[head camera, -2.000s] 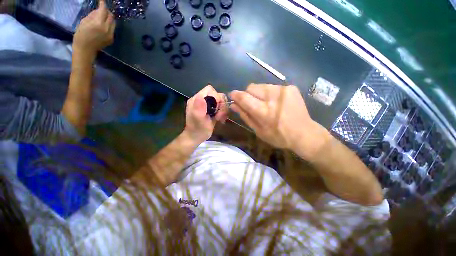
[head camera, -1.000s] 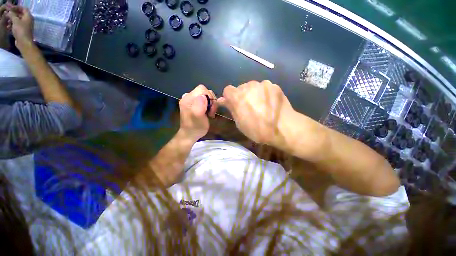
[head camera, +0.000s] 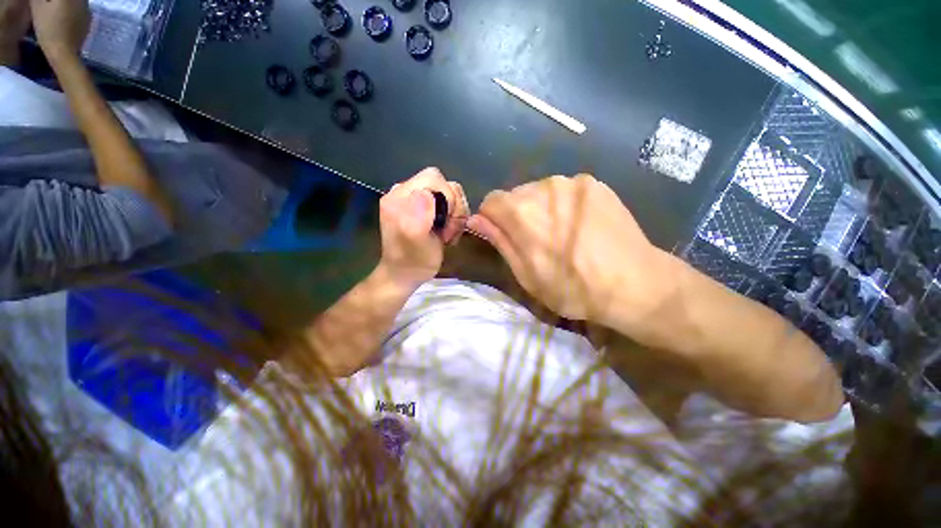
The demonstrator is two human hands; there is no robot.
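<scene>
My left hand (head camera: pixel 415 229) holds a black ring part (head camera: pixel 441 211) between thumb and fingers at the bench's front edge. My right hand (head camera: pixel 557 239) is closed just right of it, fingertips pinched close to the ring. A thin tool shaft (head camera: pixel 463 222) shows faintly between the hands; its handle is hidden in my right hand. Several loose black rings (head camera: pixel 357 85) lie on the dark bench (head camera: pixel 454 113) beyond my left hand. White pointed tweezers (head camera: pixel 539 105) lie beyond my right hand.
A speckled white square (head camera: pixel 678 151) and tiny dark specks (head camera: pixel 657 43) lie at right. A clear pocketed tray (head camera: pixel 774 175) holds dark pieces at far right. A heap of small dark parts (head camera: pixel 235 19) is at upper left. Another person's arm (head camera: pixel 103 144) and a blue bin (head camera: pixel 144 356) are at left.
The view shifts slightly. The ring stays in my left hand, now turned more edge-on than in the oldest frame. My right hand stays beside it. The other person's hand has moved left, away from the heap.
</scene>
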